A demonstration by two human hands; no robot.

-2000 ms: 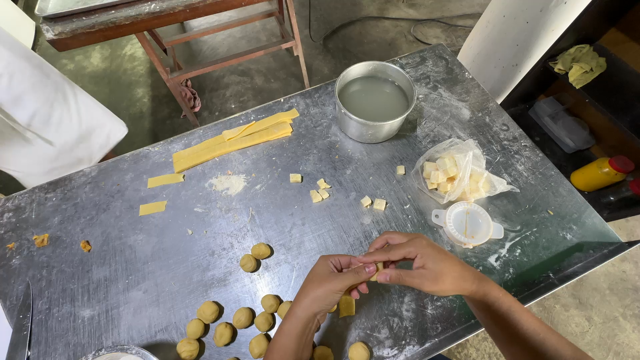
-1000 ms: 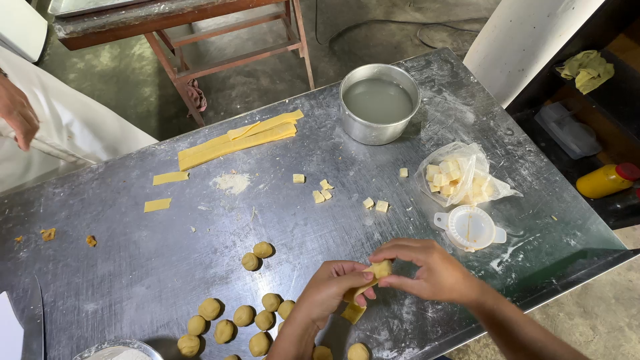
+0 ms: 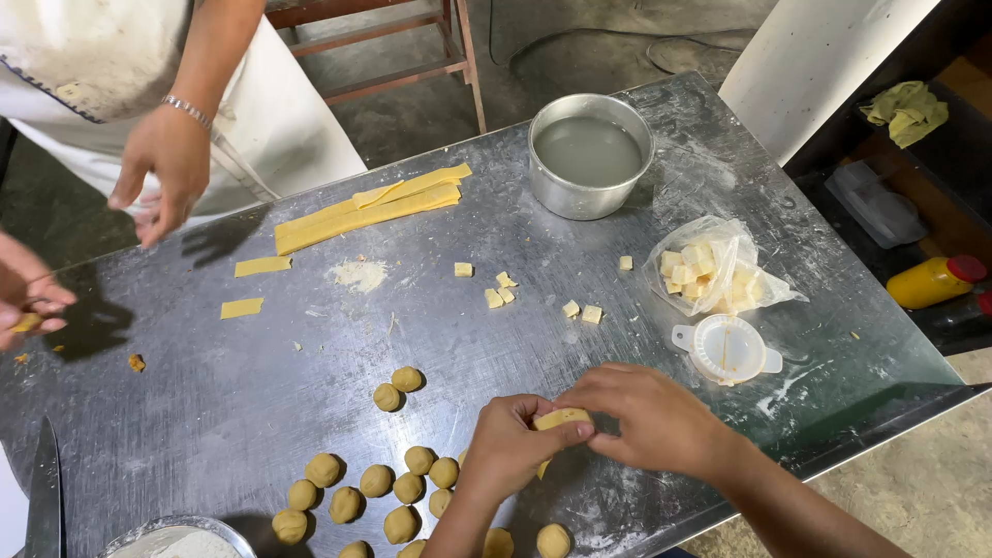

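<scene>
My left hand (image 3: 518,442) and my right hand (image 3: 639,415) meet low in the head view, fingers closed on one small folded piece of yellow dough (image 3: 559,419). Another bit of yellow dough shows below my left fingers. Dough balls (image 3: 376,480) lie on the metal table to the left of my hands. Pale cubes (image 3: 494,297) are scattered beyond them. At the right sit a plastic bag of pale cubes (image 3: 697,263) and a translucent plastic dumpling mould (image 3: 727,349). Yellow dough strips (image 3: 364,209) lie farther back, with two short pieces (image 3: 242,308) nearer.
A metal pot of cloudy liquid (image 3: 589,155) stands near the far edge. At lower left are a knife (image 3: 45,488) and a bowl of white powder (image 3: 182,539). Across the table, another person in a white apron (image 3: 101,46) reaches over with both hands, one (image 3: 167,170) above the table's edge.
The other person has come farther into view at the left, with both hands now showing. The dough between my fingers has changed position, and my hands have stayed in about the same place.
</scene>
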